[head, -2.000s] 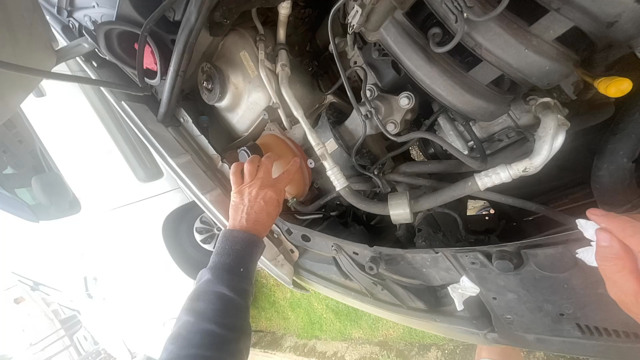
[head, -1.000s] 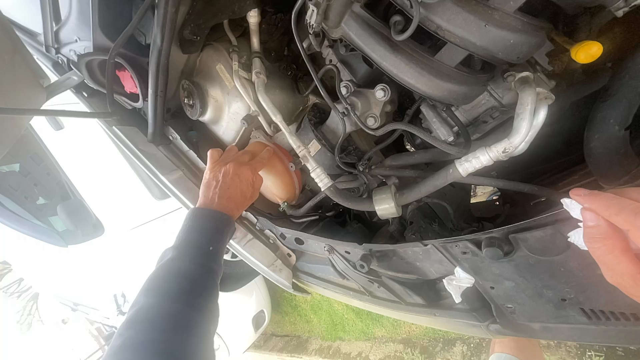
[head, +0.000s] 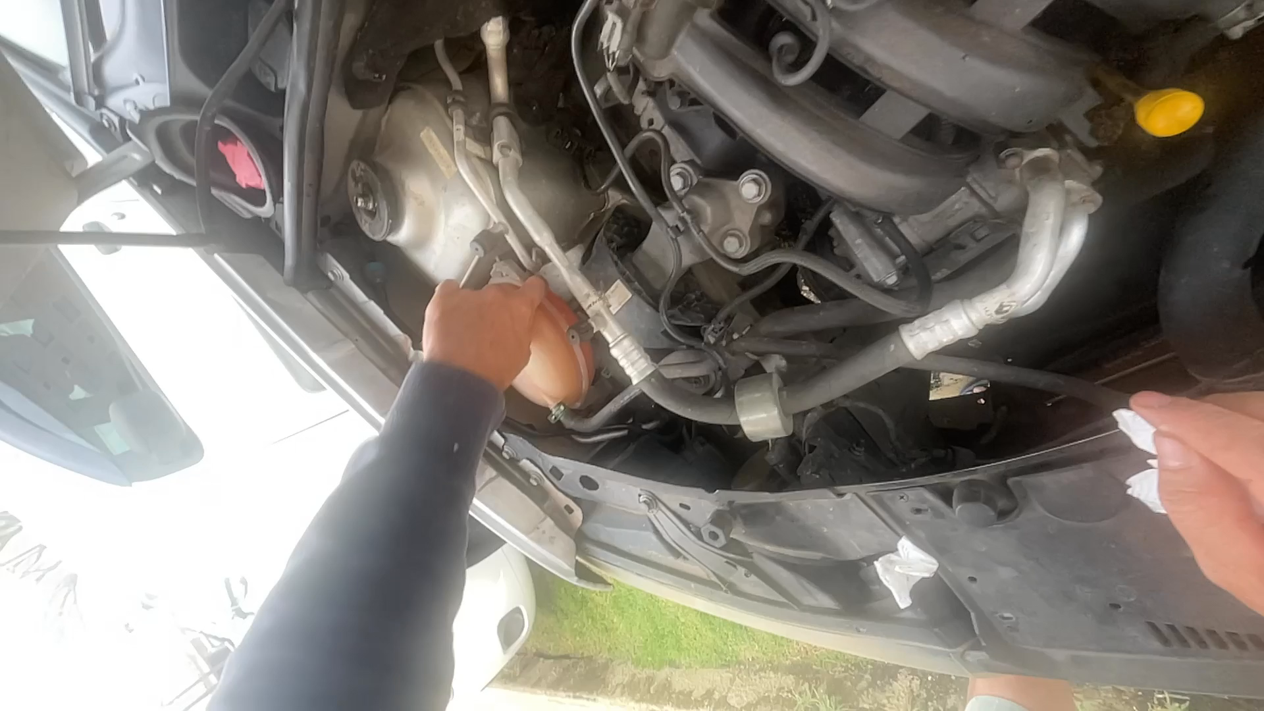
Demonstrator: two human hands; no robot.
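Note:
My left hand (head: 484, 331), in a dark blue sleeve, is at the top of an orange-brown translucent fluid reservoir (head: 553, 360). Its curled fingers grip a small dark part (head: 480, 259) whose end sticks up beyond them; its exact kind is unclear. The fingers hide the reservoir's neck. At the right edge, my right hand (head: 1210, 474) pinches crumpled white tissue (head: 1141, 459) between thumb and finger, over the front panel. Another white tissue piece (head: 906, 571) lies on that black plastic panel (head: 1047, 533).
Metal pipes (head: 538, 222) run beside the reservoir, by a silvery strut tower (head: 425, 178). The engine's intake manifold (head: 820, 118) and yellow dipstick handle (head: 1169, 112) stand beyond. A person's wrist in a light cuff (head: 1019, 693) shows at the bottom edge. A white car stands left.
My left hand has stayed by the reservoir's top while its grip has shifted; a black cap visible beside it two seconds ago is no longer clearly seen. My right hand still holds the tissue.

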